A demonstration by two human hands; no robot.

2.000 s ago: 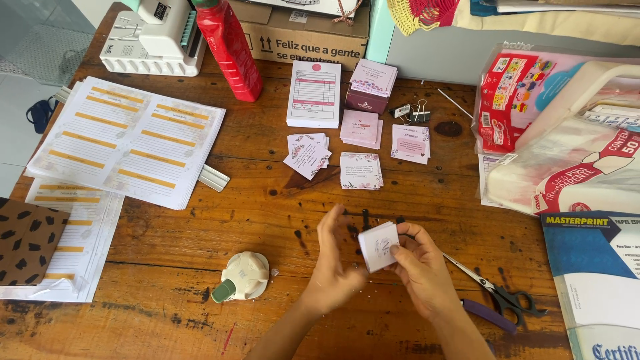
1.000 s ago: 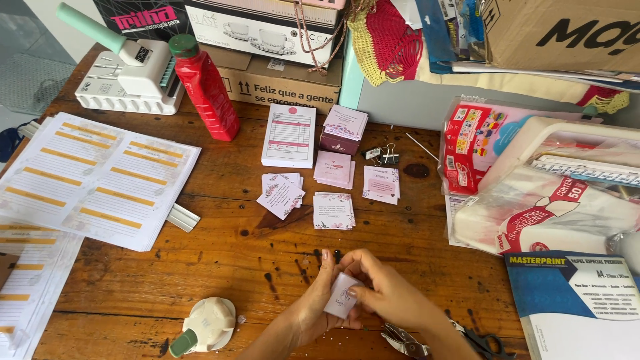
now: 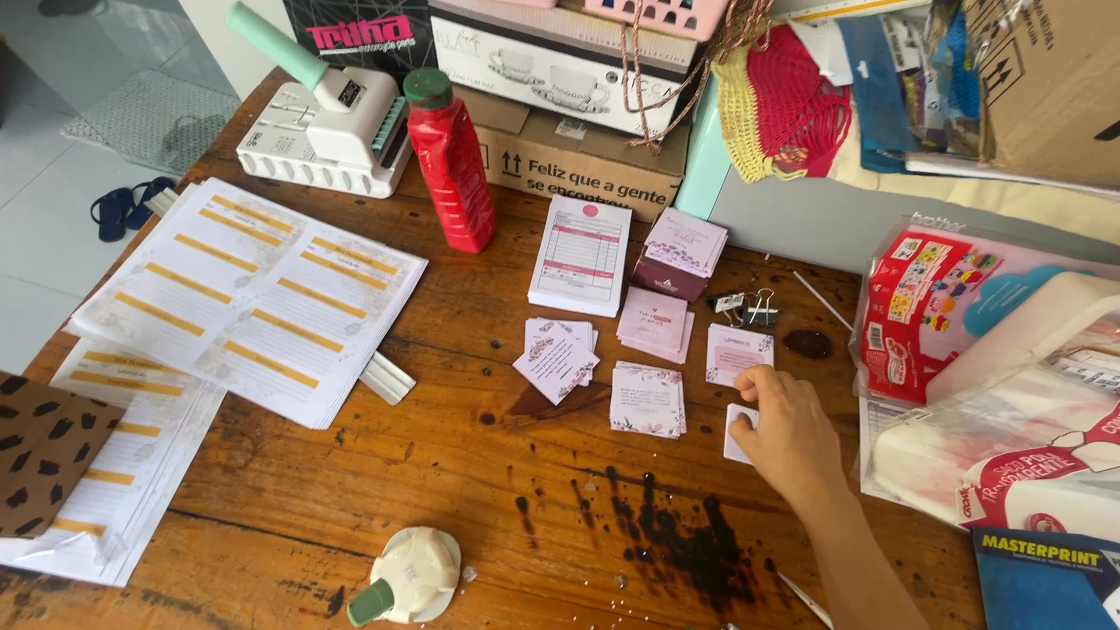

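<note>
My right hand (image 3: 783,429) is at the right of the card stacks, thumb over a small white card stack (image 3: 738,433) on the wooden table and fingertips at the lower edge of a pink-and-white card stack (image 3: 740,350). Whether it grips either stack cannot be told. To the left lie floral cards (image 3: 647,400), pink cards (image 3: 654,319) and fanned floral cards (image 3: 557,359). More cards rest on a small maroon box (image 3: 669,278), beside a pad of printed forms (image 3: 579,254). Black binder clips (image 3: 744,308) sit behind. My left hand is out of view.
Printed sheets (image 3: 254,302) cover the left side. A red bottle (image 3: 451,166) and a white punching or binding machine (image 3: 324,131) stand behind. A cream-colored craft punch (image 3: 416,573) sits in front. Plastic packages (image 3: 1041,420) fill the right; a scissor blade (image 3: 805,599) shows below. Dark stains mark the wood.
The small white cards that both hands held above the table are now down at the right of the floral stack, under my right hand. My left hand has left the view.
</note>
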